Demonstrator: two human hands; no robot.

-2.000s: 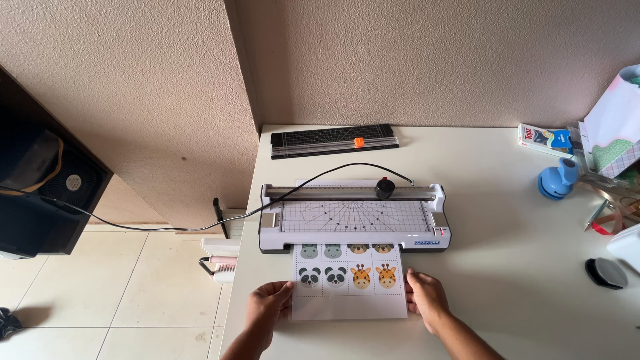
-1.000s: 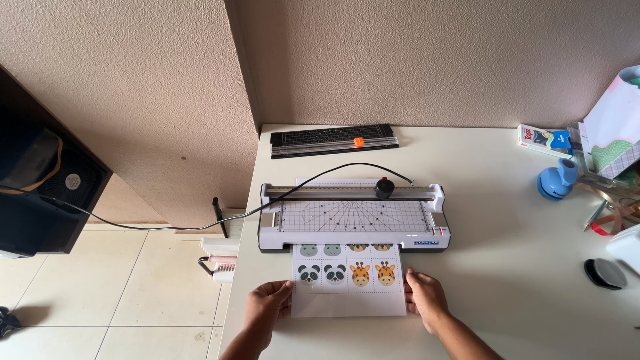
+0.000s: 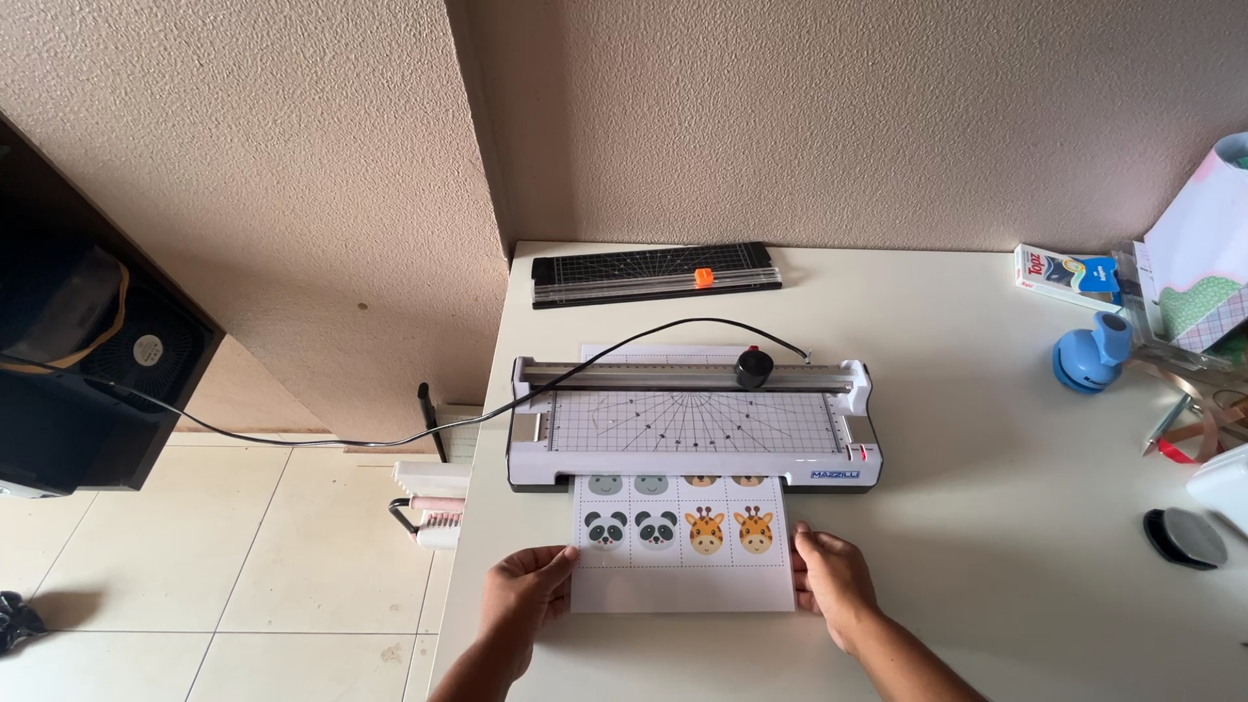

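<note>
A white laminator with a built-in trimmer stands on the white table, two red lights lit at its front right. A sheet printed with animal faces in a clear laminating pouch lies partly inside it; panda and giraffe faces show in front, and the sheet's far edge shows behind the machine. My left hand pinches the left edge between thumb and fingers. At the right edge, my right hand holds the sheet, its lower fingers partly hidden. A black cutter knob sits on the machine's rear rail.
A black paper trimmer with an orange slider lies behind the laminator. A black cable crosses over the machine's left half. A small box, a blue craft punch and a black-and-grey oval object sit on the right.
The sheet has moved slightly farther into the laminator, and both hands have moved slightly forward with it.
</note>
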